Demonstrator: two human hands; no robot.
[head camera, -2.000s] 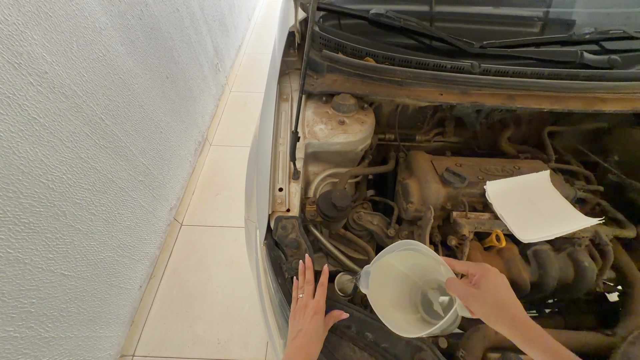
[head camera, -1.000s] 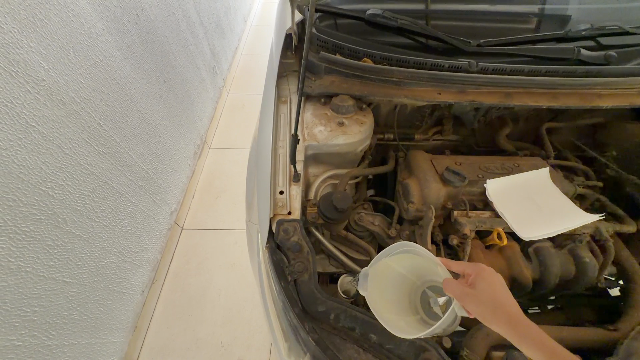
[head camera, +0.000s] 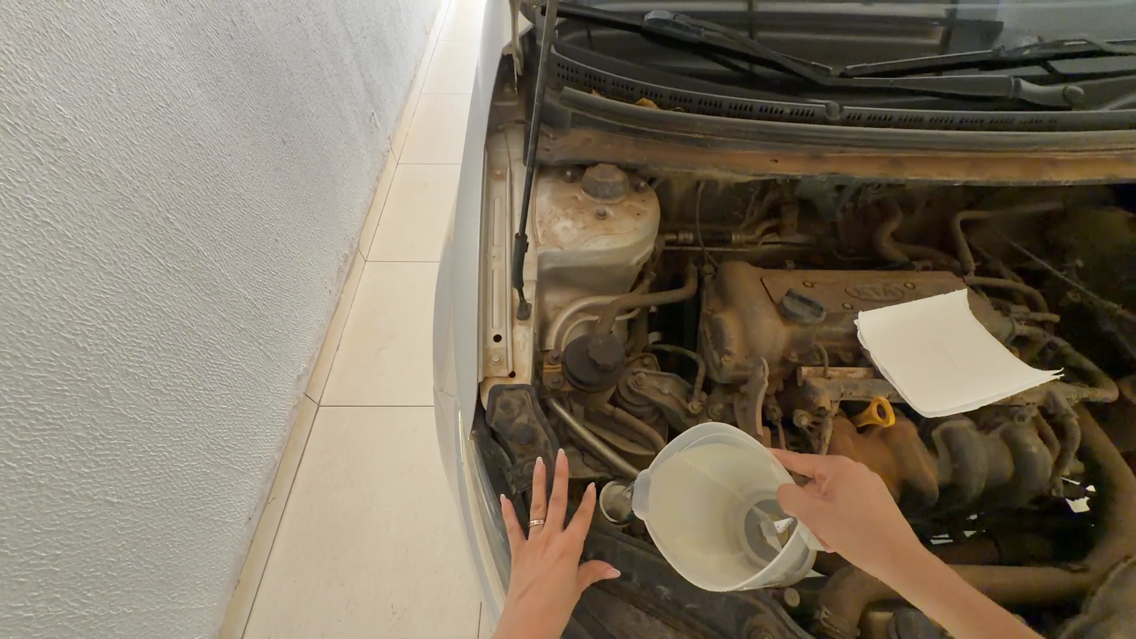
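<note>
My right hand (head camera: 839, 510) grips a translucent plastic pitcher (head camera: 697, 506) by its handle side. The pitcher is tilted, with its spout at the left over a round filler neck (head camera: 615, 502) at the front corner of the engine bay. A little clear liquid seems to lie low in the pitcher. My left hand (head camera: 552, 555), with a ring on one finger, has its fingers spread just left of the filler neck, over the dark front edge of the bay, and holds nothing. Whether liquid passes from the spout cannot be told.
White paper sheets (head camera: 954, 355) lie on the dusty engine cover (head camera: 852, 288), beside the oil filler cap (head camera: 802, 306). The yellow dipstick handle (head camera: 877, 413) stands behind the pitcher. A dark hood strut (head camera: 530, 169) rises at the left. Beyond the fender are a tiled floor (head camera: 386, 337) and a textured wall (head camera: 169, 266).
My left hand, out of view one second ago, is back beside the filler neck, near where it was two seconds ago. The pitcher stays over the neck in my right hand.
</note>
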